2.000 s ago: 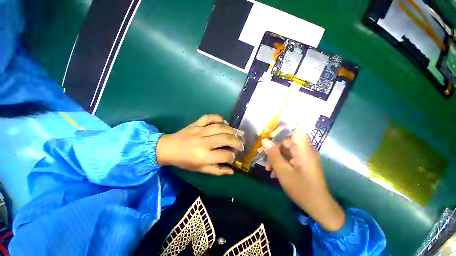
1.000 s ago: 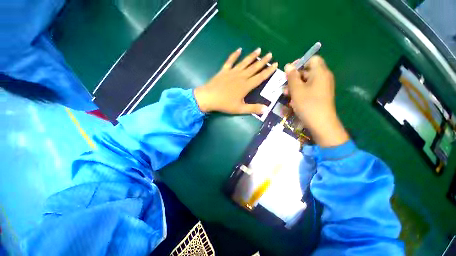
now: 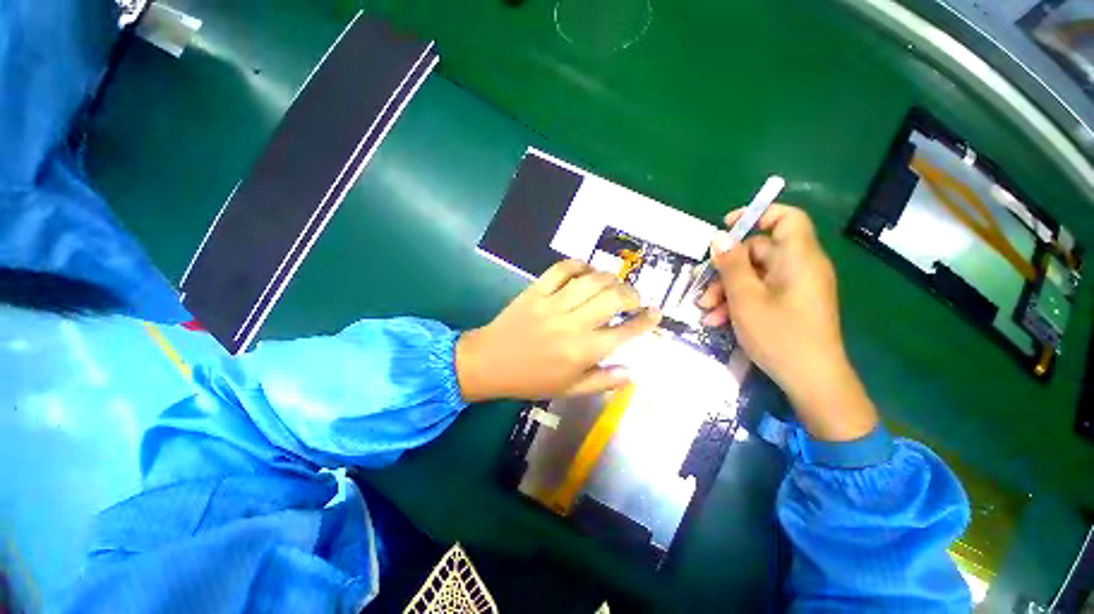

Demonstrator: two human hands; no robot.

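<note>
The open display unit [image 3: 672, 420] lies tilted in front of me, white middle bare, with an orange flex cable [image 3: 594, 446] across its lower left. The circuit board [image 3: 657, 278] is at its upper end, partly hidden by my hands. My right hand [image 3: 786, 306] holds white tweezers [image 3: 756, 210] like a pen, their tip down at the board. My left hand [image 3: 558, 333] rests on the unit's upper left edge, fingertips at the board; I cannot see anything gripped in it. The sticker sheet [image 3: 528, 216], white with a black block, lies beyond and partly under the unit.
A long black strip sheet [image 3: 312, 180] lies at the left. A second open unit [image 3: 978, 240] lies at the right, near the curved metal rail [image 3: 960, 90]. Part of a yellow film [image 3: 978, 510] shows at the lower right, beside clear plastic [image 3: 1065, 564].
My left hand has moved from the sticker sheet down onto the unit. My right hand has brought the tweezers from the sheet to the board. The sticker sheet is uncovered again.
</note>
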